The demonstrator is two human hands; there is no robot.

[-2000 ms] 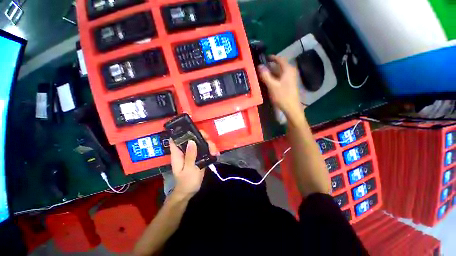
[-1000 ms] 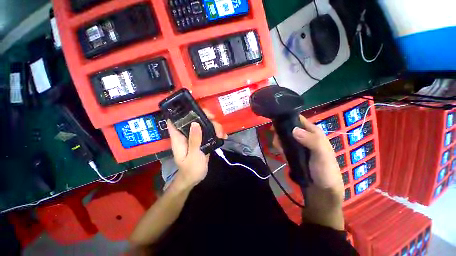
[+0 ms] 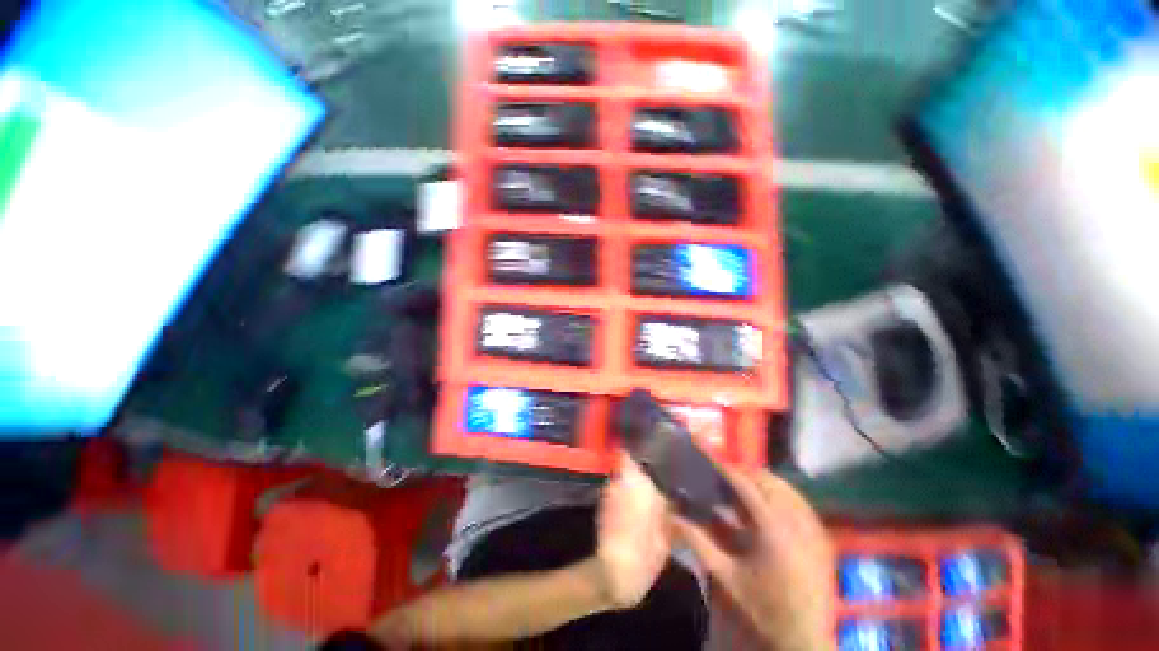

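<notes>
The frame is blurred. My right hand [image 3: 782, 553] holds a dark, long object that looks like the barcode scanner [image 3: 693, 477], tilted over the lower right of the phone tray. My left hand [image 3: 632, 528] is close against it on the left; whether it still holds the phone is hidden. The red-orange phone tray [image 3: 613, 191] has two columns of pockets with black phones, mostly face down. One phone with a blue front [image 3: 714, 270] lies in the right column. A second tray shows under its near edge, with a blue-fronted phone [image 3: 500, 413] at left.
Large monitors stand at left [image 3: 115, 242] and right [image 3: 1068, 216]. A black mouse [image 3: 905, 369] lies on a pale pad [image 3: 826, 426]. White-patched black units [image 3: 378, 257] lie left of the tray. A red stool [image 3: 315, 560] and another phone tray [image 3: 918, 549] are below the bench.
The view has swung so that the whole tray and both monitors show. My hands have come together, with the scanner now beside my left hand. The phone and its white cable are no longer clearly visible.
</notes>
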